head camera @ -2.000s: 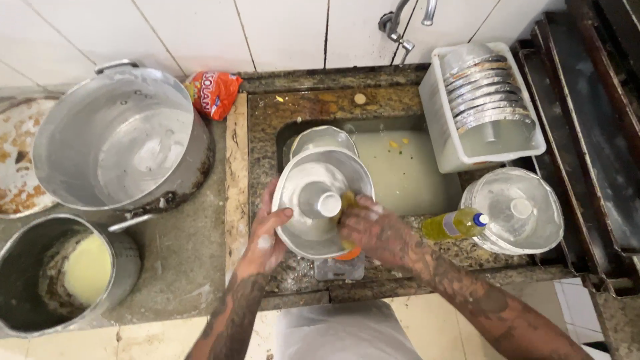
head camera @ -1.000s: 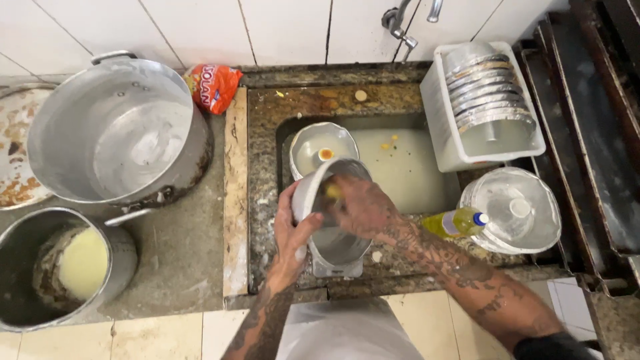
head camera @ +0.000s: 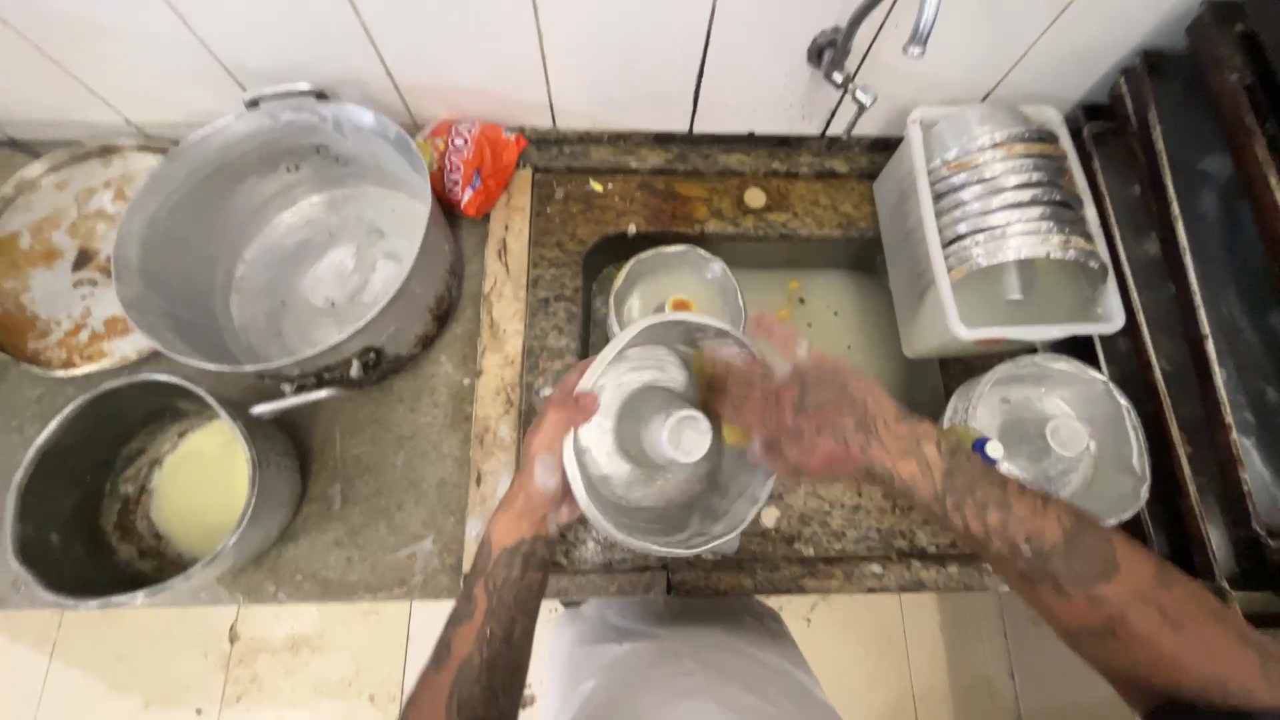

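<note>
My left hand [head camera: 548,455] grips the left rim of an aluminum tube cake pan [head camera: 640,480], its inside facing up toward me. My right hand [head camera: 800,400] is blurred at the pan's right inner wall, with a partly hidden yellow sponge [head camera: 738,434] under its fingers. Whitish smears, perhaps suds, coat the pan's inside. Just behind it, another tube pan [head camera: 735,290] sits at the left of the sink, which holds cloudy water [head camera: 840,320] with yellow bits. Under my right forearm, a bottle's blue and white cap [head camera: 988,450] shows beside tube pans [head camera: 1110,440] on the counter.
A white plastic bin [head camera: 900,250] of stacked pans stands right of the sink, near dark baking trays [head camera: 1170,300]. On the left are a large aluminum pot [head camera: 180,270], a smaller pot [head camera: 30,480], a stained round lid [head camera: 60,290] and an orange packet [head camera: 485,165]. A tap [head camera: 850,85] juts from the wall.
The held pan was tilted sideways one second ago and now faces up again. My right hand has moved from inside it to its right wall. My left hand still holds the rim.
</note>
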